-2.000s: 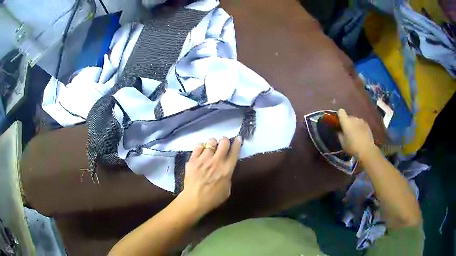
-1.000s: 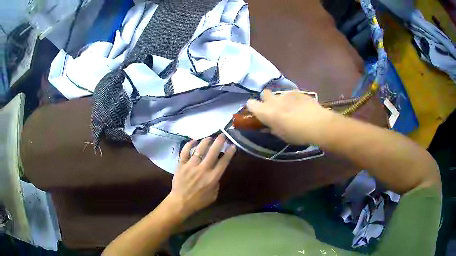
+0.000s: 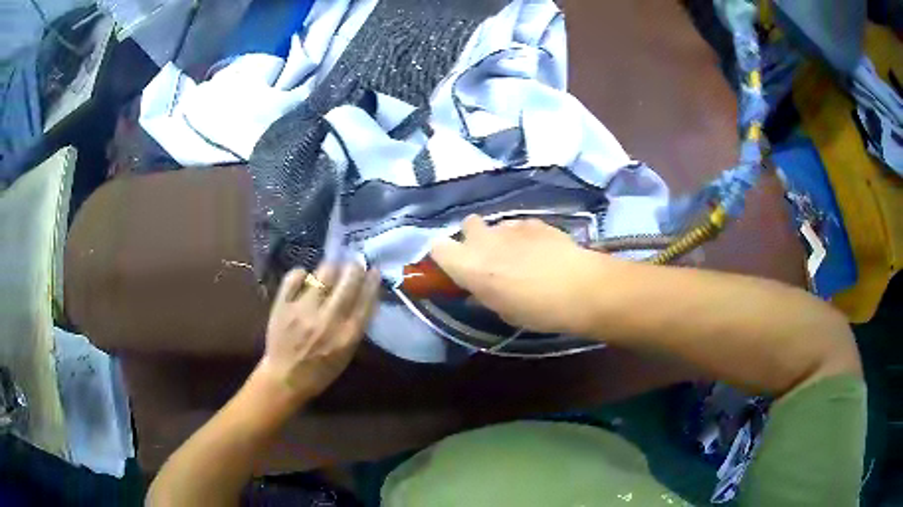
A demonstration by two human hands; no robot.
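Note:
The partly sewn garment (image 3: 396,158), white on one side and dark grey textured on the other, lies bunched on the brown padded table (image 3: 178,267). The steam iron (image 3: 495,332) rests on the garment's near part, its pointed tip towards the left. My right hand (image 3: 525,272) is closed around its orange-brown handle and hides part of it. My left hand (image 3: 322,327) lies with its fingertips on the garment's near edge, just left of the iron's tip. Whether the fingers pinch the cloth cannot be told.
The iron's wrapped hose (image 3: 743,129) rises at the right. A blue tray (image 3: 817,213) and a yellow surface (image 3: 852,158) lie beyond it. Pale boards (image 3: 35,297) stand at the left edge. Fabric scraps (image 3: 738,446) lie low at the right.
The iron in my right hand has come from the table's right side onto the garment and moved left along its near edge. My left hand has also moved left. The view has shifted somewhat.

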